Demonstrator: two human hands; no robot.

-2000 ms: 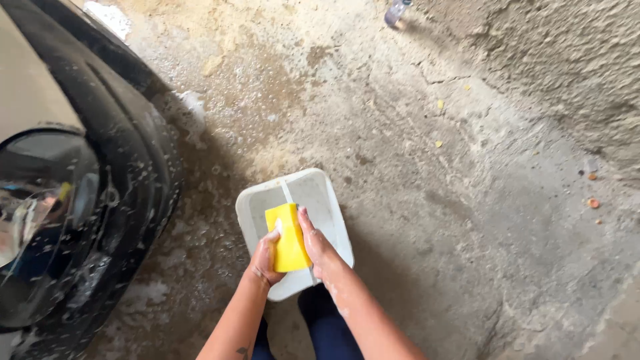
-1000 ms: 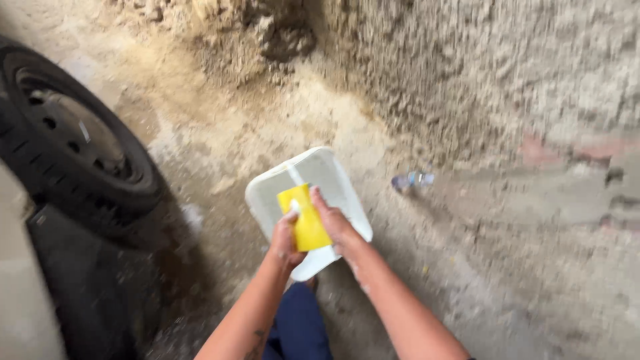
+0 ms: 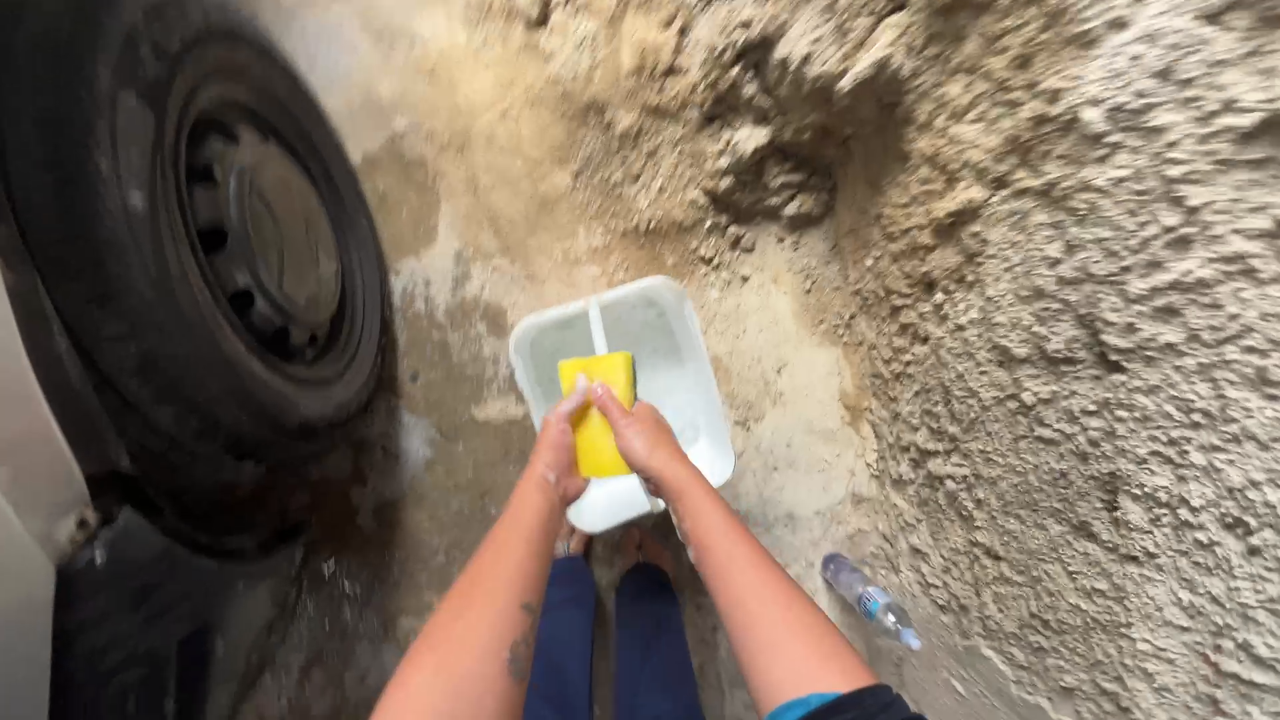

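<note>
A yellow sponge with a darker layer along its right edge is held between both hands, over a white plastic bucket. My left hand grips its left side, and my right hand grips the right side, with the thumbs close together on its yellow face. Whitish suds or wet patches show on the fingers. A white handle crosses the bucket beneath the sponge. What the bucket contains is hard to make out.
A car's wheel with a black tyre stands at the left, by the light bodywork. A rough plastered wall rises on the right. A clear plastic bottle lies at its foot. Broken rubble edges the concrete floor ahead.
The view has moved along the car, from its bumper and headlight to a wheel. Both hands keep hold of the sponge over the bucket, and the bucket has come along with them.
</note>
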